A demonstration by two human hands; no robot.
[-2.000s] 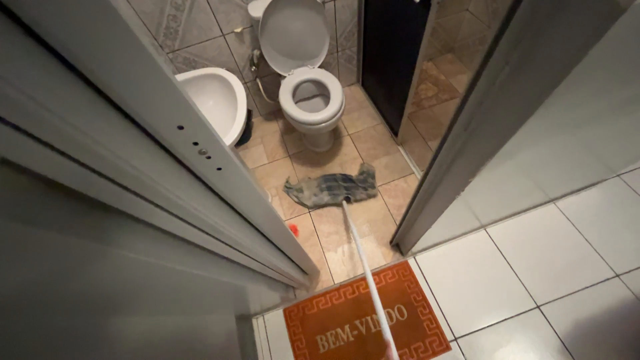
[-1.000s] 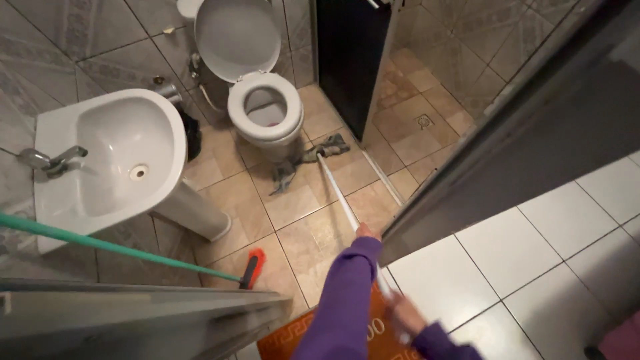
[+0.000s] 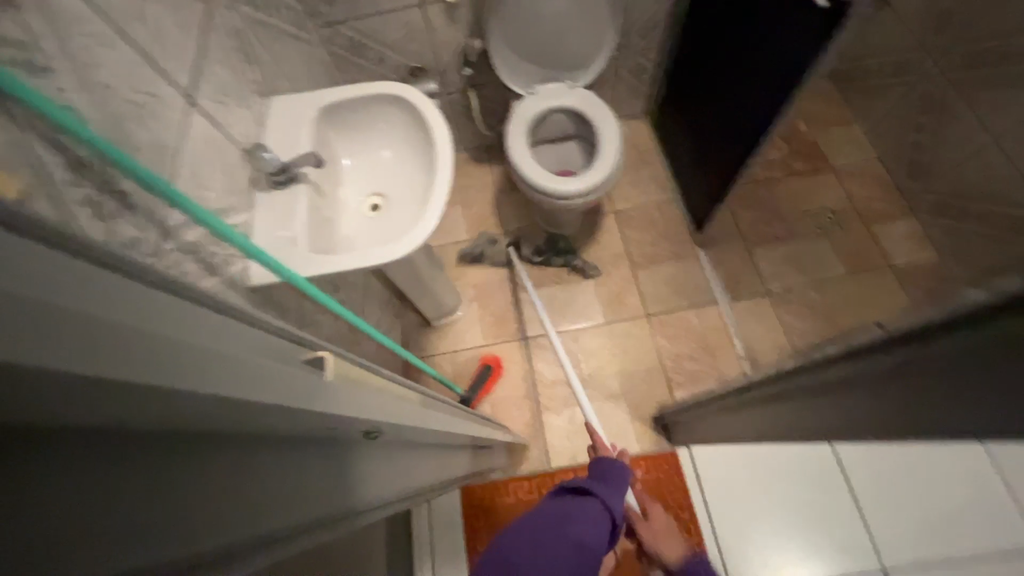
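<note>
My left hand (image 3: 606, 450), in a purple sleeve, is closed around a white pole (image 3: 560, 344). Lower on the same pole, nearer the camera, my right hand (image 3: 660, 532) holds on, its fingers partly blurred. At the far end of the pole, a dark grey-green cloth (image 3: 564, 252) lies bunched on the beige floor tiles, stretched out to both sides of the pole. The cloth is just in front of the base of the white toilet (image 3: 564, 188), whose lid is raised. Any crossbar under the cloth is hidden.
A white pedestal sink (image 3: 440, 160) stands at left. A green-handled brush (image 3: 484, 380) with red bristles leans near the grey door (image 3: 320, 448). An orange doormat (image 3: 496, 512) lies under my arms. A dark panel (image 3: 736, 104) and door frame (image 3: 848, 368) stand at right.
The cloth was at the toilet's front right one second ago and now reaches across its front to the left. Two seconds ago it lay farther from the toilet. The view has shifted.
</note>
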